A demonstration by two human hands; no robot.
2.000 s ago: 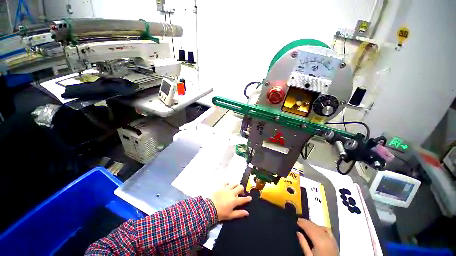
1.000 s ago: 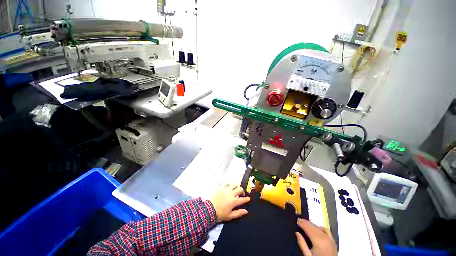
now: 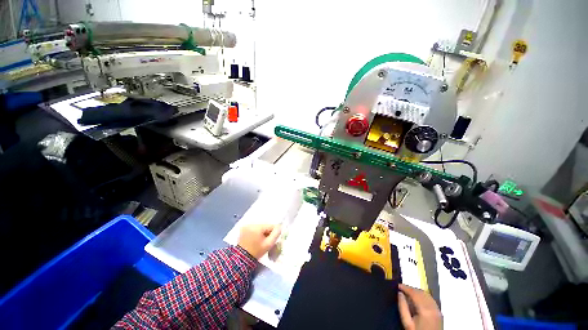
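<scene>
A black fabric panel (image 3: 342,298) lies in front of the machine head, its far edge at the yellow template plate (image 3: 366,250) below the needle area. My right hand (image 3: 420,309) is at the panel's right edge, thumb on top; its lower part is cut off by the frame's edge. My left hand (image 3: 259,240) is off the panel, over the white sheet (image 3: 248,219) to its left, with fingers curled together. Whether it pinches something small cannot be told. The machine head (image 3: 354,184) stands behind the template.
A green bar (image 3: 367,153) crosses the head and ends at a black bracket (image 3: 474,198). Small black patches (image 3: 452,263) lie on white at right. A control panel (image 3: 509,248) stands further right. A blue bin (image 3: 84,274) is at left. Another machine (image 3: 155,71) is back left.
My left hand has lifted off the panel and moved left and away, its fingers now curled. The panel has shifted a little right and nearer, showing more of the template. My right hand has moved slightly right with it.
</scene>
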